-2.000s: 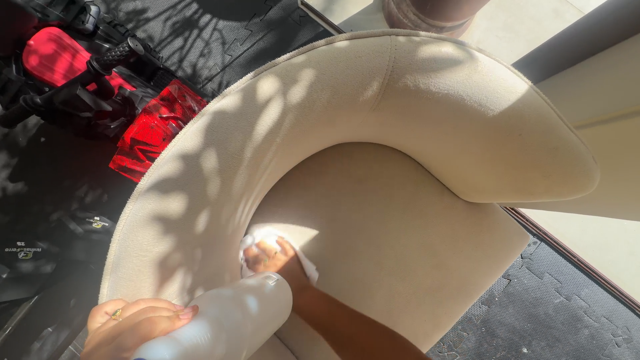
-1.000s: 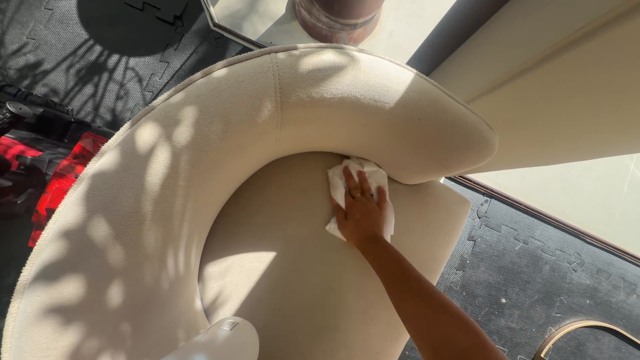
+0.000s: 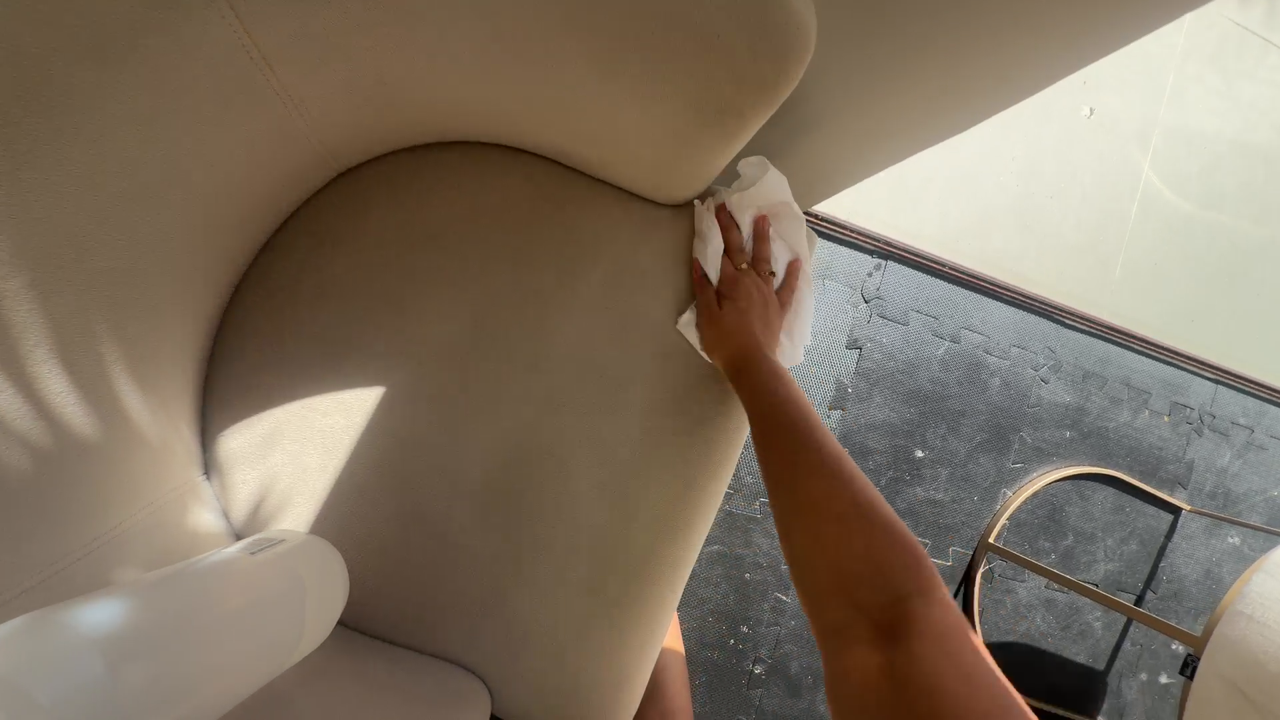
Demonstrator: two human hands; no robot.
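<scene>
A beige upholstered chair with a curved backrest (image 3: 480, 60) and a rounded seat (image 3: 500, 400) fills the left and middle of the head view. My right hand (image 3: 745, 300), with rings on two fingers, presses a crumpled white cloth or paper towel (image 3: 795, 245) flat with spread fingers on the seat's right edge, beside the end of the backrest. At the lower left a white cylinder with a rounded end (image 3: 200, 620) covers part of the chair; what supports it is hidden. My left hand is out of view.
Dark interlocking foam mats (image 3: 930, 400) lie to the right of the chair, bordered by a dark strip (image 3: 1050, 305) and a pale floor (image 3: 1120, 180). A gold-coloured metal frame (image 3: 1090, 590) stands at the lower right, next to a cream upholstered piece (image 3: 1240, 650).
My right hand has moved with the white cloth from the seat's inner left side, along the back, to its right edge. My left hand, seen earliest by the white cylinder, has left view.
</scene>
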